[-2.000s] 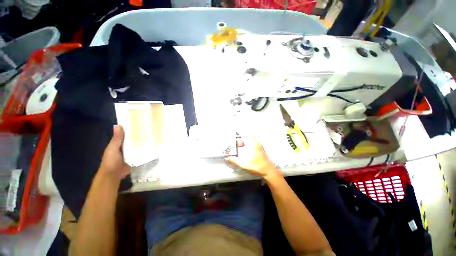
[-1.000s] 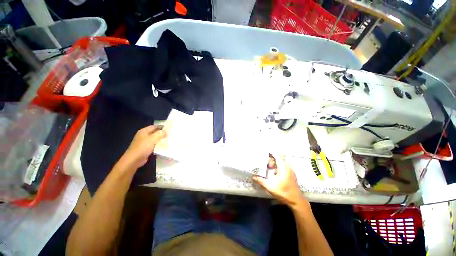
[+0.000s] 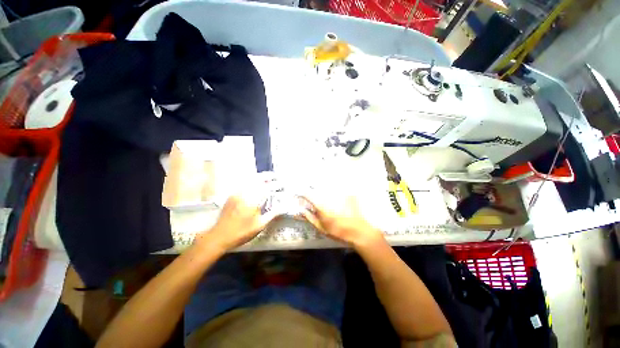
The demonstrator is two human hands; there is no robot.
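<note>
My left hand (image 3: pixel 243 219) and my right hand (image 3: pixel 330 220) are close together at the table's front edge. Their fingers are on a small, pale, crinkled thing (image 3: pixel 284 202) between them, possibly a clear plastic bag; glare hides its details. A small open cardboard box (image 3: pixel 196 178), white outside and tan inside, stands just left of my left hand, partly against the dark garment (image 3: pixel 115 149). The garment lies heaped on the left of the table and hangs over the front edge.
The white sewing machine (image 3: pixel 469 109) stands at the right. Yellow-handled pliers (image 3: pixel 400 192) lie in front of it, beside a brown accessory tray (image 3: pixel 486 207). Red baskets (image 3: pixel 42 156) stand at the far left, one with a tape roll (image 3: pixel 51 105). A blue-grey tub (image 3: pixel 272 28) runs behind.
My left hand has let go of the box and moved right to the pale thing by my right hand. The box now stands on its own, left of my hands.
</note>
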